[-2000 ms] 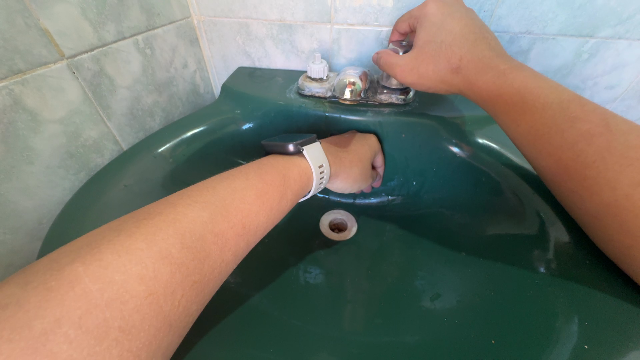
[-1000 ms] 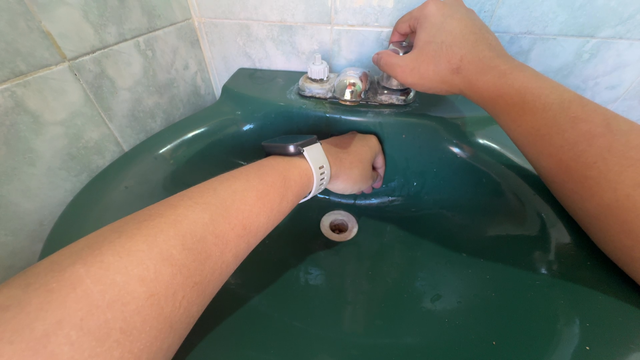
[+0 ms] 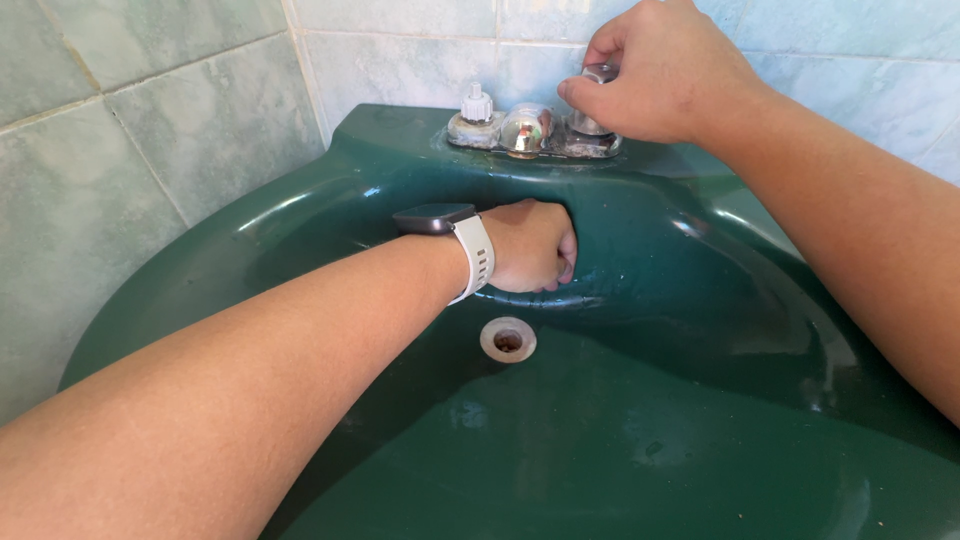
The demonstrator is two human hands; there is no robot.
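My right hand (image 3: 660,75) grips the clear faucet knob (image 3: 600,73) on the right side of a worn chrome faucet base (image 3: 525,131). The left side of that base carries a bare white valve stem (image 3: 477,105) with no knob on it. Below the faucet, my left hand (image 3: 529,244) is curled into a loose fist inside the green sink basin (image 3: 637,420), close to its back wall. Nothing shows in that hand, though its palm side is hidden. A smartwatch (image 3: 435,218) with a white band is on my left wrist. The drain (image 3: 508,340) lies just below this hand.
Green marbled tiles (image 3: 210,112) form the wall on the left, and pale blue tiles (image 3: 405,67) stand behind the faucet. The sink's raised back ledge (image 3: 390,124) meets the tiled corner. Small wet spots and specks mark the basin.
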